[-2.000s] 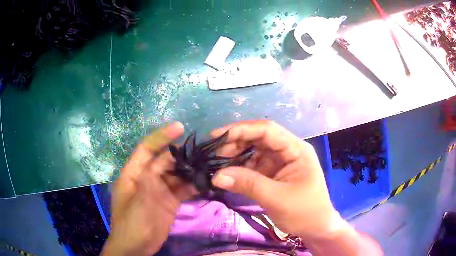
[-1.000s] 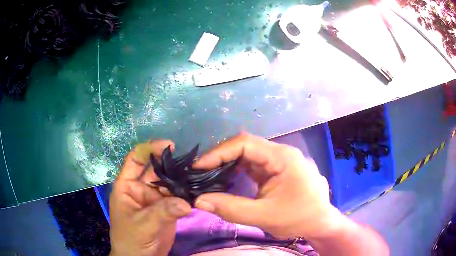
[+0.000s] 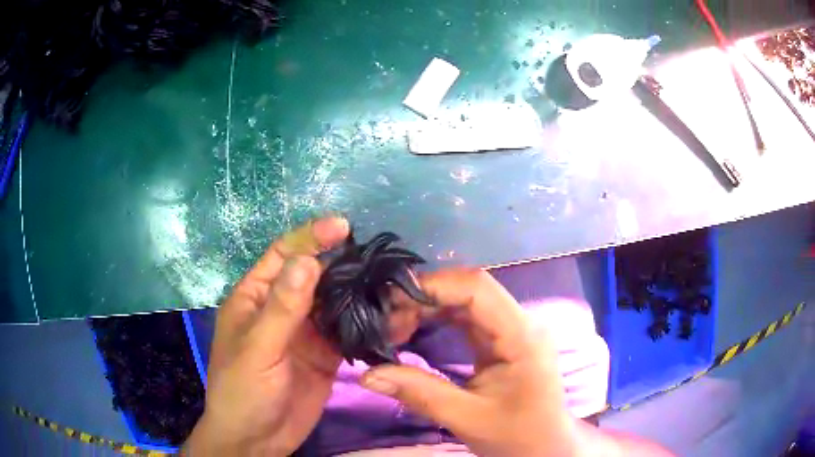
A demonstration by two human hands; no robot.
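Note:
A black, glossy, spiky figure hair piece (image 3: 366, 290) is held over the lap, in front of the table's near edge. My left hand (image 3: 277, 344) grips its left side, with the thumb and fingers against it. My right hand (image 3: 478, 357) is at its right side; the fingers touch the right edge and the thumb is near the lower tips. The fingers hide parts of the piece.
On the green table (image 3: 295, 196) lie a white strip (image 3: 474, 129), a small white block (image 3: 432, 87), a white glue bottle (image 3: 603, 67), a dark knife-like tool (image 3: 688, 132) and a red stick (image 3: 733, 71). A black heap (image 3: 107, 45) is at far left. Blue bins (image 3: 657, 357) stand below.
The hair piece has been turned, so its rounded, spiky outer side now shows. The fingers have shifted around it, and the right thumb has moved off its middle. The view has shifted slightly.

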